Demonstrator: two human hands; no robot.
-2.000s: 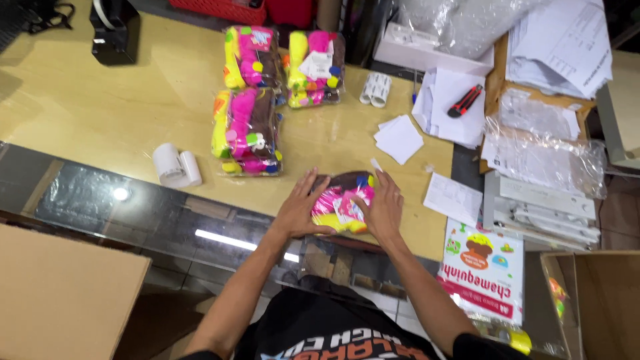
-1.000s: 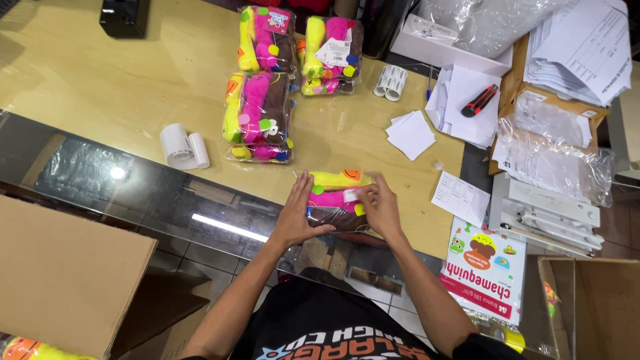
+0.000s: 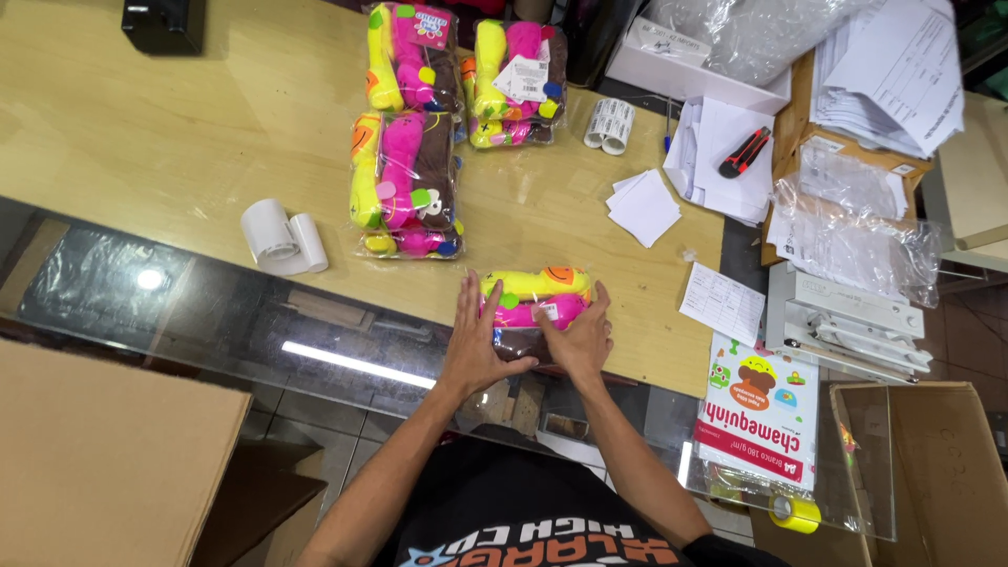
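Observation:
Both hands are on a clear plastic pack of plush toys [image 3: 529, 295], yellow, pink and brown, at the front edge of the wooden counter. My left hand [image 3: 478, 339] holds its left end, with the thumb along the near side. Over the right end lies my right hand [image 3: 580, 332], its thumb on a small white label [image 3: 548, 312] on the pink toy. Similar packs [image 3: 405, 173] lie stacked beyond, and another stack [image 3: 518, 79] is at their right. A roll of printed labels [image 3: 609, 126] lies farther right, and a white paper roll [image 3: 276, 236] at the left.
White paper squares [image 3: 644, 208], a red and black box cutter [image 3: 744, 153] on papers, and a printed slip [image 3: 721, 301] lie at the right. A paper pack [image 3: 756, 409] and yellow tape [image 3: 794, 513] are nearer. Open cardboard boxes [image 3: 110, 449] stand at both front sides.
The held pack has turned since the first frame, its yellow toy now on the far side. My right hand held a small white label above the pack; its thumb now presses the label on the pink toy.

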